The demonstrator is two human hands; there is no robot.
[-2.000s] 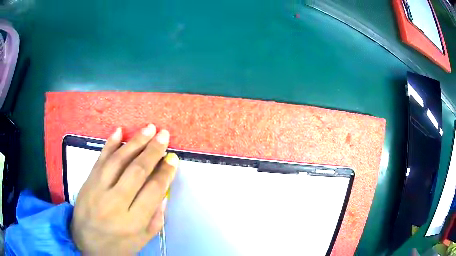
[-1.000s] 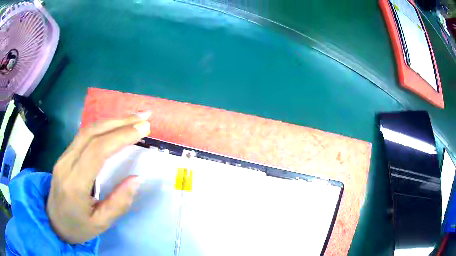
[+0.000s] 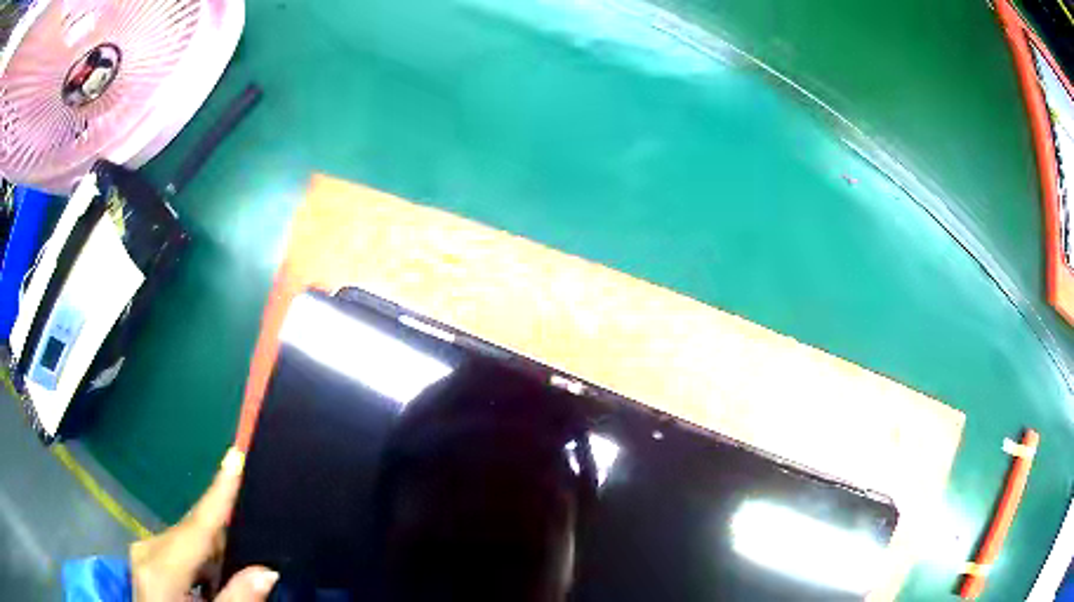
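A glossy black LCD panel (image 3: 495, 470) with bright lamp reflections lies over the framed backlight unit, whose thin dark frame edge (image 3: 707, 447) shows along the top. Both are over the orange foam pad (image 3: 589, 329). My left hand (image 3: 194, 547), bare with a blue sleeve, grips the panel's lower left edge, thumb on top. It is partly cut off by the lower edge of the picture. My right hand is not in view. The white backlight sheet and the yellow tape are hidden under the panel.
A pink fan (image 3: 106, 82) stands at upper left, with a black and white box (image 3: 88, 306) below it. A red-orange support bar (image 3: 1001, 517) with pale tape bands lies at right. Another padded unit (image 3: 1042, 153) is at the upper right edge. A green mat (image 3: 530, 141) lies beneath.
The black panel has moved from the right side onto the backlight unit, uncovering the support bar. My left hand has gone from the unit's top edge to the panel's left edge. The view has shifted.
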